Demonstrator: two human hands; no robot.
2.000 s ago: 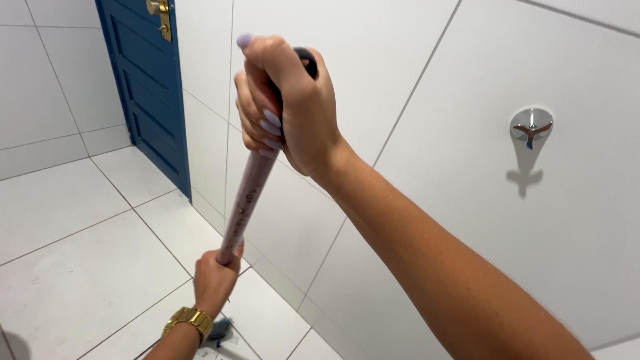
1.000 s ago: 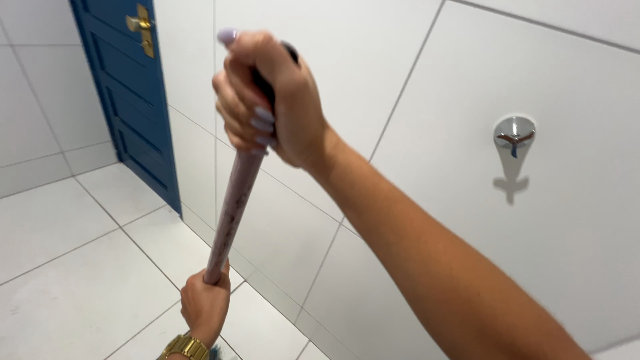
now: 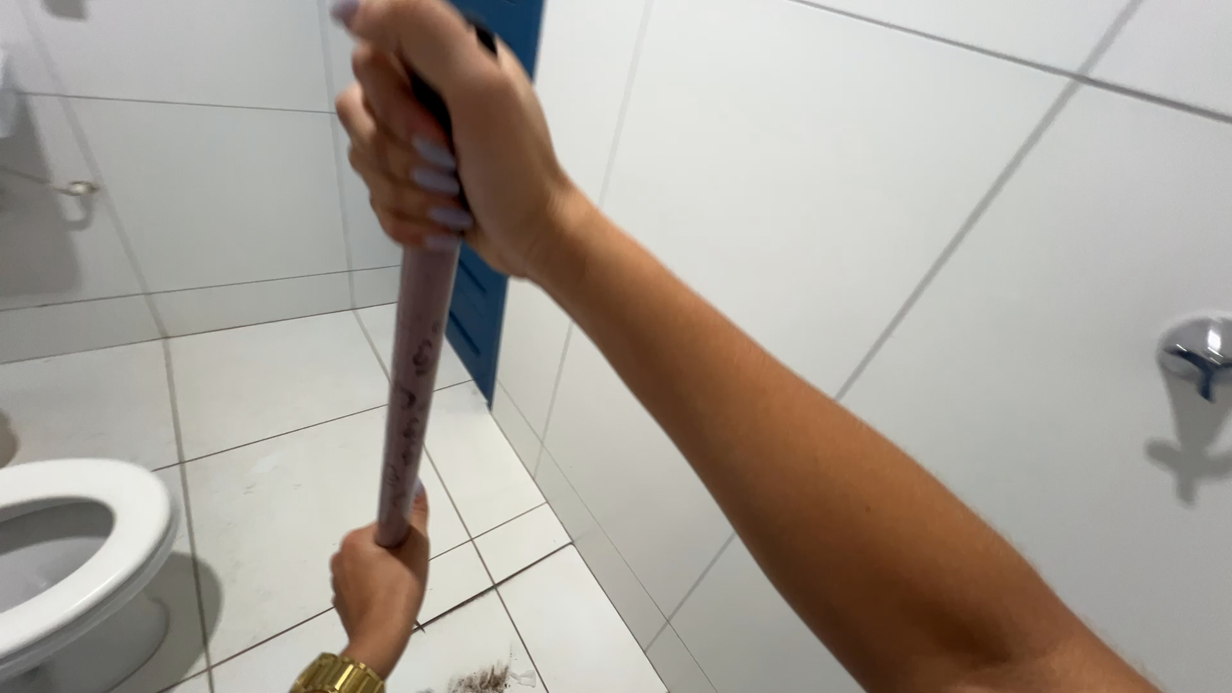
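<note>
A pinkish handle pole [image 3: 414, 385] with dark writing on it runs down the middle-left, nearly upright. My right hand [image 3: 448, 135] grips its black upper end near the top edge. Lower down, my left hand [image 3: 380, 587] is wrapped around the pole, with a gold wristwatch [image 3: 337, 676] on that wrist. The pole's lower end is hidden behind the left hand and forearm. A dark dirty smudge [image 3: 481, 679] marks the white floor tile at the bottom edge.
A white toilet [image 3: 144, 510] stands at the lower left. Behind my right hand is a blue door [image 3: 476, 327]. A chrome wall valve [image 3: 1198, 348] sticks out of the white tiled wall [image 3: 770, 192] at the right. A small metal fitting [image 3: 79, 189] is on the far left wall.
The view has swung left, bringing the toilet and the floor smudge into sight. Both hands keep their hold on the pole, which now stands more upright in the picture.
</note>
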